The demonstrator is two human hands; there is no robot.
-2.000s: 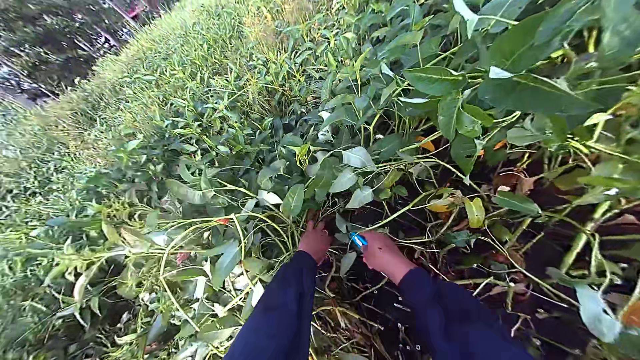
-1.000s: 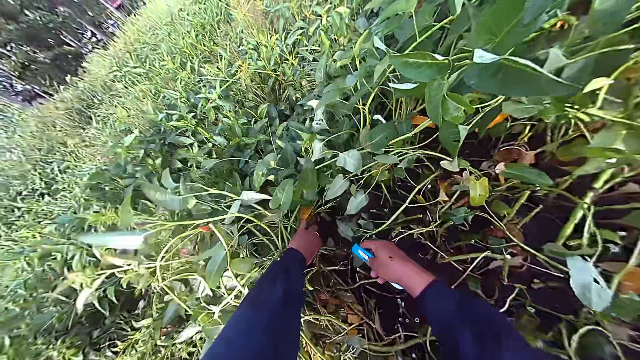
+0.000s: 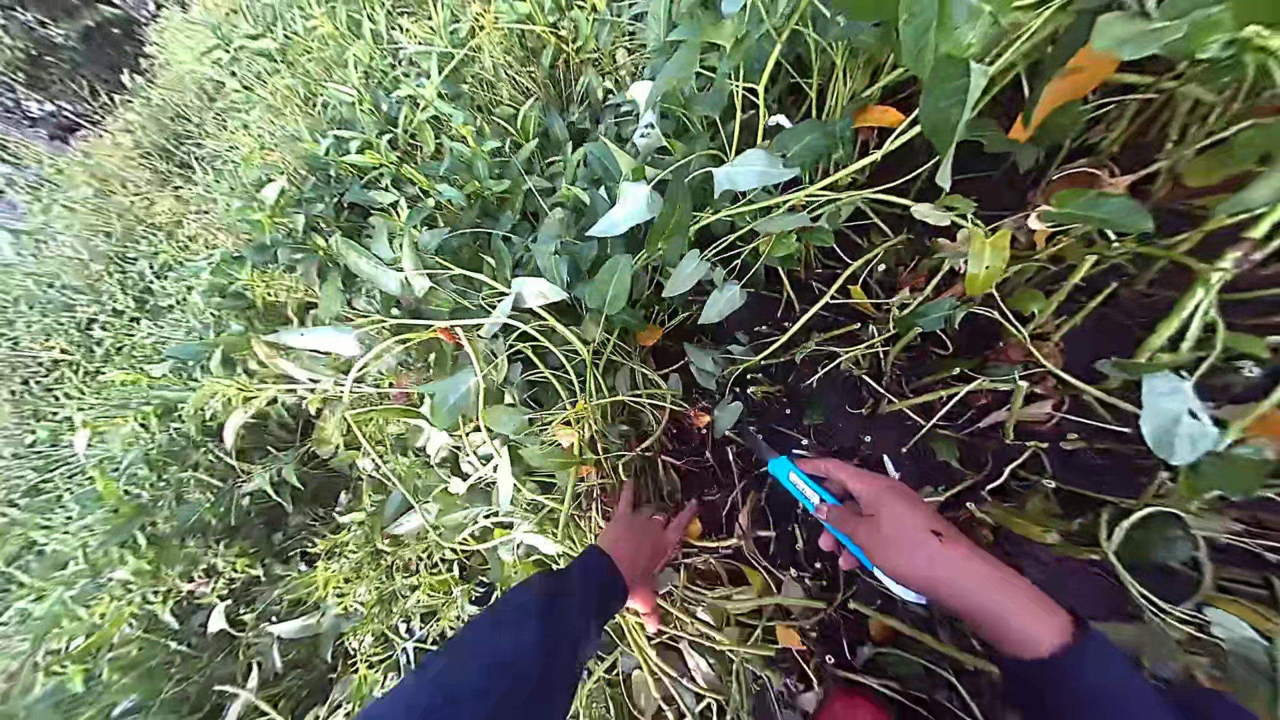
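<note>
A utility knife with a bright blue and white handle (image 3: 818, 508) is gripped in my right hand (image 3: 885, 525), its blade pointing up and left over dark wet ground. To the left of it, my left hand (image 3: 645, 545) has its fingers spread among green stems (image 3: 590, 400), with nothing visible held in it. Cut-looking stems (image 3: 720, 610) lie just below and beside my left hand. Pale arrow-shaped leaves (image 3: 610, 284) rise above both hands.
Dense leafy growth (image 3: 300, 220) covers the left and top. Dark ground (image 3: 830, 400) with stubs and fallen yellow leaves (image 3: 988, 262) lies to the right. Long vines (image 3: 1190, 300) cross the right edge. Something red (image 3: 850, 703) shows at the bottom edge.
My left hand has moved down from the base of the stems, and its fingers have spread. My right hand still holds the knife, now farther from the left hand than two seconds ago.
</note>
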